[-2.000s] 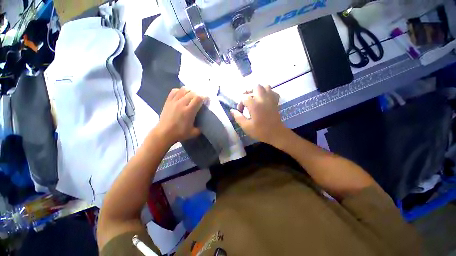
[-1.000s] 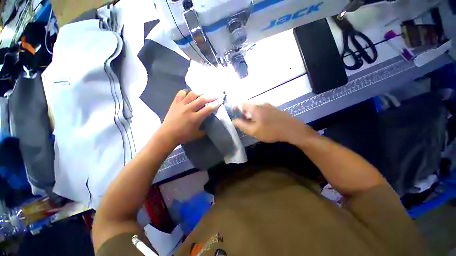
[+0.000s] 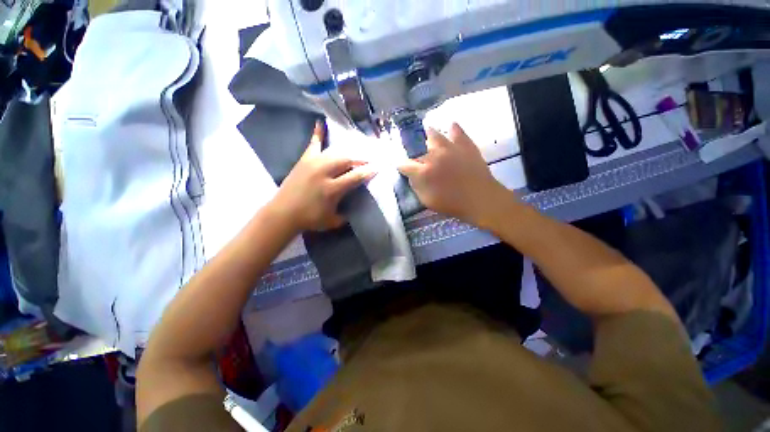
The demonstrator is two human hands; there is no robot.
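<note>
The dark grey fabric piece [image 3: 283,139] lies left of the needle and runs under my left hand to the table's front edge, where it hangs over. A narrow light strip [image 3: 393,257] lies along its right side. My left hand [image 3: 325,184] presses on the cloth, fingertips near the glare at the presser foot. My right hand [image 3: 447,173] is at the strip's right side, thumb and fingers close to the foot; whether it pinches cloth is hidden. The white sewing machine [image 3: 523,59] stands above. Bright glare hides the needle and stitch line.
The stack of pale panels [image 3: 118,186] lies at left, with a grey cloth bundle [image 3: 29,194] beyond it. A black phone [image 3: 550,135], black scissors [image 3: 608,118] and a purple-and-white item [image 3: 680,118] lie right. A ruler [image 3: 582,187] runs along the front edge. A blue-framed bin [image 3: 747,337] is lower right.
The view has shifted. My right hand has moved up beside the presser foot from lower right. The upper part of the dark grey piece has become folded. My left hand stays on the cloth.
</note>
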